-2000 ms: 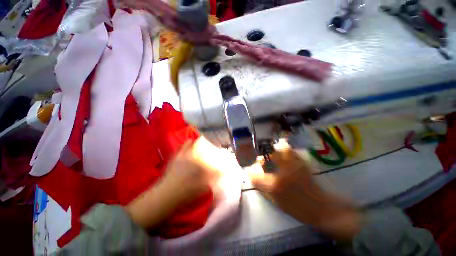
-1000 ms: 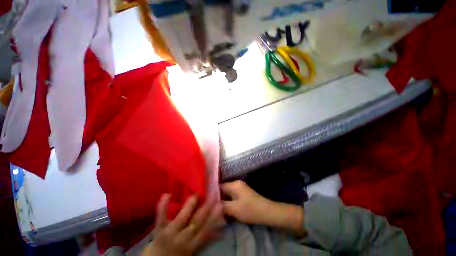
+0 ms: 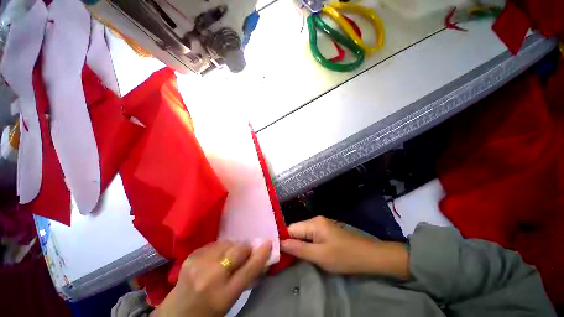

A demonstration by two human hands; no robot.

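Observation:
A red fabric panel (image 3: pixel 167 167) and a pale fabric panel (image 3: pixel 247 204) lie layered from under the sewing machine head (image 3: pixel 167 31) to the table's front edge. A narrow red edge shows along the pale panel's right side. My left hand (image 3: pixel 216 275), with a ring, presses its fingers on the pale panel's near end. My right hand (image 3: pixel 328 244) pinches the red edge beside it, at the table edge. Bright light washes out the cloth near the presser foot.
Scissors (image 3: pixel 337 56) with green and yellow loops lie right of the machine head. Stacked pale and red cut pieces (image 3: pixel 68 111) lie at the left. The worn grey table edge (image 3: pixel 371 142) runs across. Red fabric (image 3: pixel 507 167) hangs at the right.
Both hands have moved from the stitching point to the fabric's near end. The view has dropped and shifted. The pale panel is now more exposed, with the red edge visible.

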